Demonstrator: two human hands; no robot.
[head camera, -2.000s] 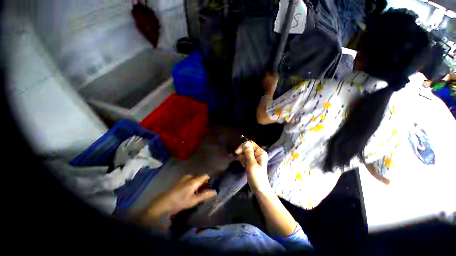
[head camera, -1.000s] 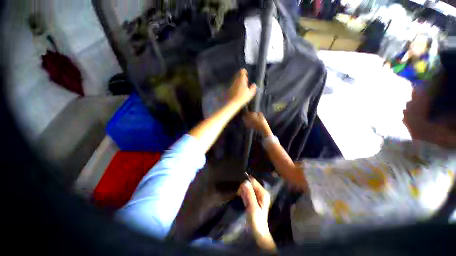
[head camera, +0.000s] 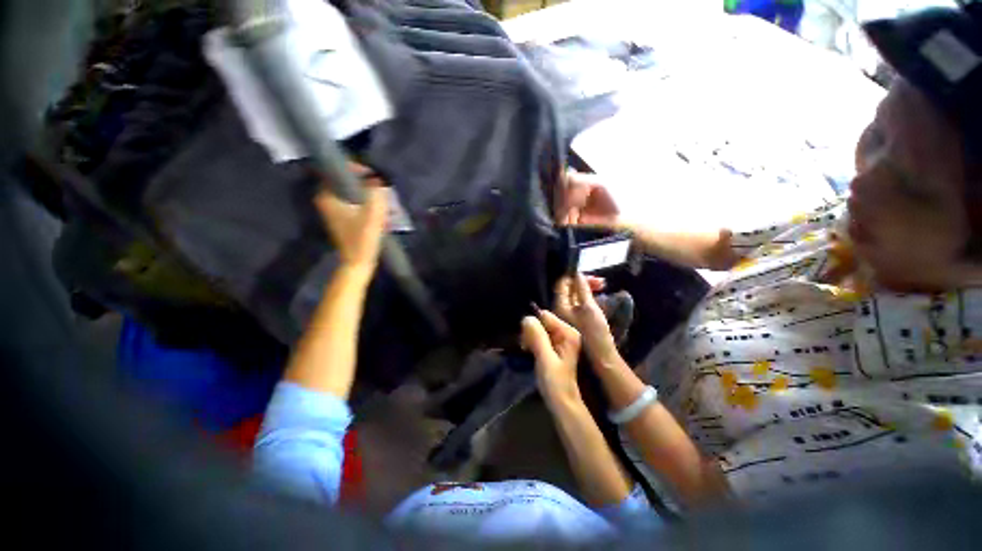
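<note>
The grey metal rack post (head camera: 396, 264) runs diagonally in front of dark grey denim garments (head camera: 452, 140). My left hand (head camera: 358, 221) is closed around the post, just below a pale card (head camera: 312, 81). My right hand (head camera: 551, 350) is lower, near the middle, with the fingers pinched on what looks like a thin hanger hook. A dark garment (head camera: 485, 404) hangs below and left of it, blurred; its hanger is hidden.
A person in a white patterned shirt (head camera: 797, 398) stands close on the right. Their hands hold a dark item with a white label (head camera: 603, 254) beside my right hand. A white table (head camera: 732, 97) is behind. Blue (head camera: 172, 371) and red (head camera: 350, 468) crates lie low left.
My left hand has reached up from low left to the rack post. The view has turned and moved closer to the garments. The other person's hand has left the post for the labelled item.
</note>
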